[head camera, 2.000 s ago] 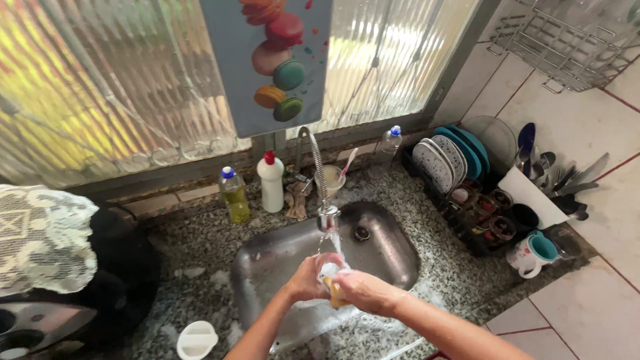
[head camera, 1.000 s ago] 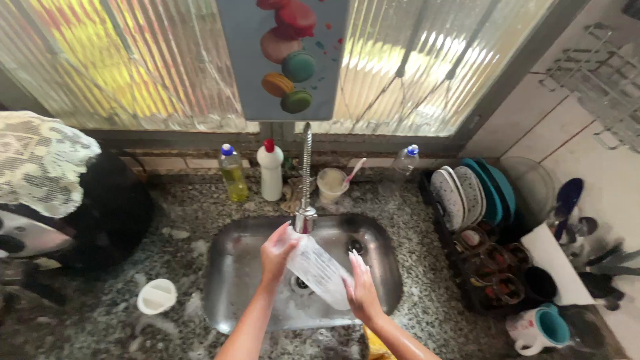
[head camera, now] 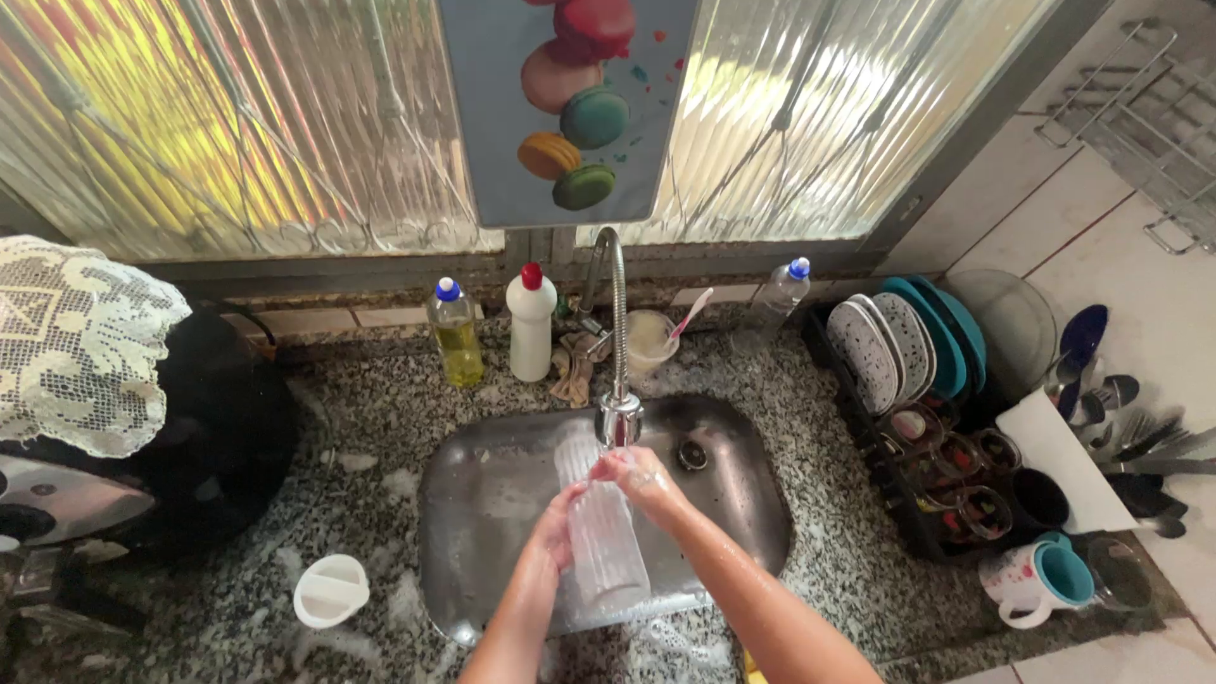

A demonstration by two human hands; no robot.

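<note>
A translucent ribbed plastic container (head camera: 608, 546) lies tilted over the steel sink (head camera: 475, 532), its upper end below the faucet head (head camera: 619, 418). My left hand (head camera: 556, 527) grips its left side. Across its upper part reaches my right hand (head camera: 638, 475), the fingers on the plastic and wet with some suds. A bit of a yellow item (head camera: 753, 671) shows at the bottom edge beside my right forearm; most of it is hidden. On the granite to the left of the sink sits a white divided lid or cup (head camera: 331, 591).
Behind the sink stand a yellow-liquid bottle (head camera: 456, 337), a white bottle (head camera: 531, 328), a cloth (head camera: 576, 366), a tub (head camera: 648, 340) and a clear bottle (head camera: 781, 294). A black dish rack (head camera: 879, 484) and mug (head camera: 1035, 579) are right; a black appliance (head camera: 223, 427) is left.
The container was held slanting down to the right one second ago and now points more toward me. My right hand has moved up to its top part; my left hand is lower along its side.
</note>
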